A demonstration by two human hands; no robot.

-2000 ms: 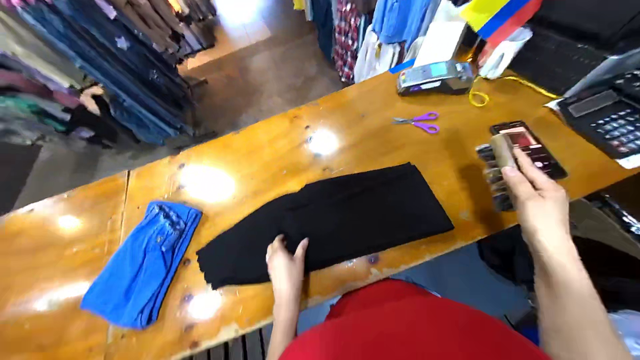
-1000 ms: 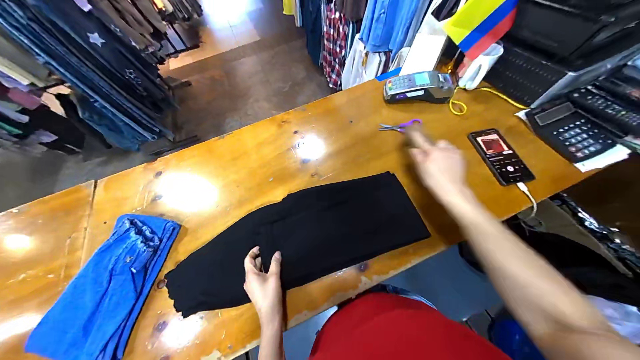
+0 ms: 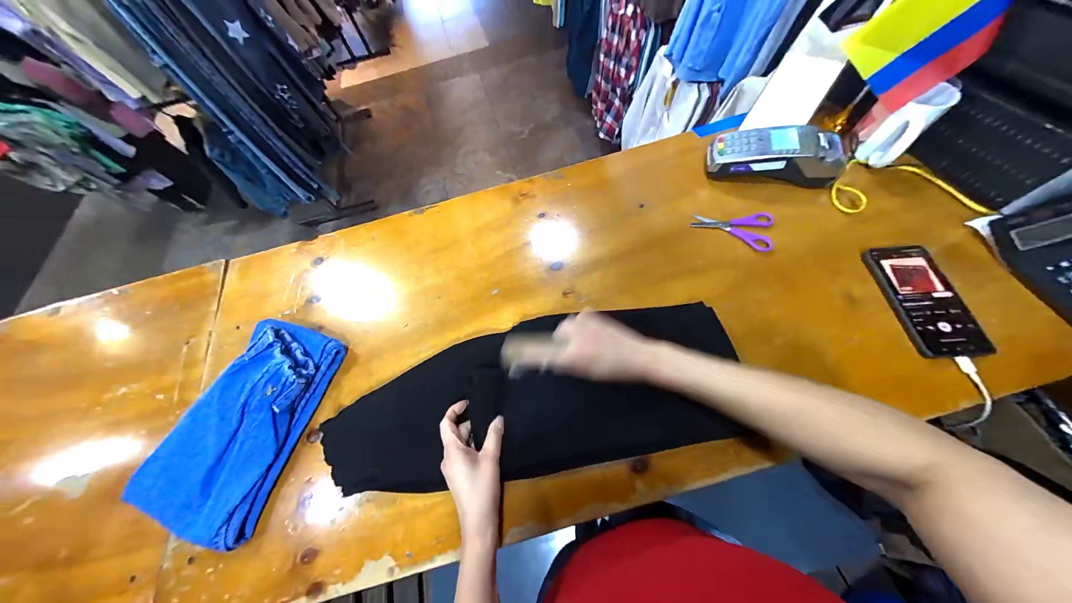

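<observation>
Black folded trousers (image 3: pixel 586 410) lie flat across the wooden counter. My left hand (image 3: pixel 473 456) rests on their near part, pinching a bit of the black cloth between thumb and fingers. Over the middle of the cloth is my right hand (image 3: pixel 599 343), blurred, gripping a pale brush-like object (image 3: pixel 532 352); blur hides its exact kind. Folded blue denim jeans (image 3: pixel 239 435) lie to the left, apart from the black cloth.
Purple-handled scissors (image 3: pixel 737 229) lie beyond the black trousers. A card payment terminal (image 3: pixel 775 153) stands at the counter's far edge, a phone (image 3: pixel 928 301) on a white cable at right, and a calculator (image 3: pixel 1038 243) beyond it. Clothes racks stand past the counter (image 3: pixel 469 226).
My right hand has moved from beside the phone, past the scissors, to over the black trousers. My left hand stays at the cloth. The view has shifted somewhat.
</observation>
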